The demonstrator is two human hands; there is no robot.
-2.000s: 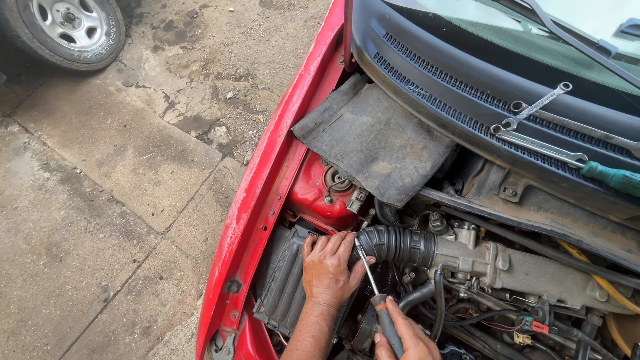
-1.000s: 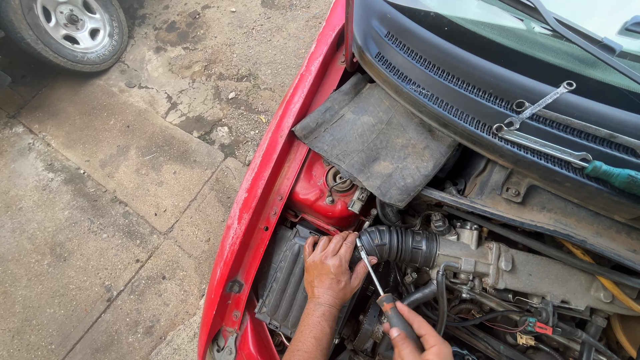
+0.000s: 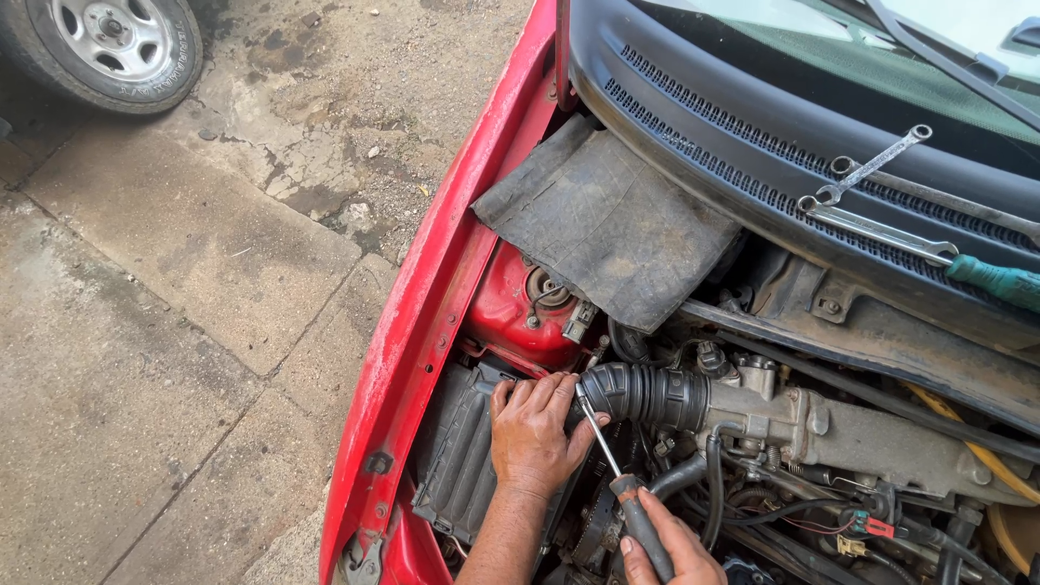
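Observation:
My right hand [image 3: 670, 548] holds the grey handle of a screwdriver [image 3: 605, 447]. Its shaft slants up to the left, and the tip meets the near end of a ribbed black rubber air intake hose [image 3: 642, 394]. My left hand [image 3: 536, 435] rests over that hose end and the corner of the black air filter housing [image 3: 459, 467], its thumb beside the screwdriver shaft. What lies under the left palm is hidden. The hose runs right to a grey metal throttle body and intake manifold [image 3: 861, 439].
Combination wrenches [image 3: 881, 162] and a teal-handled tool [image 3: 995, 280] lie on the black cowl [image 3: 731, 154]. A dark rubber sheet [image 3: 617, 219] covers part of the bay's rear corner. The red fender [image 3: 406, 325] borders the left side; a wheel [image 3: 122, 49] stands beyond on the concrete.
My right hand has shifted on the screwdriver handle, and the handle's angle has changed a little. My left hand stays at the hose end.

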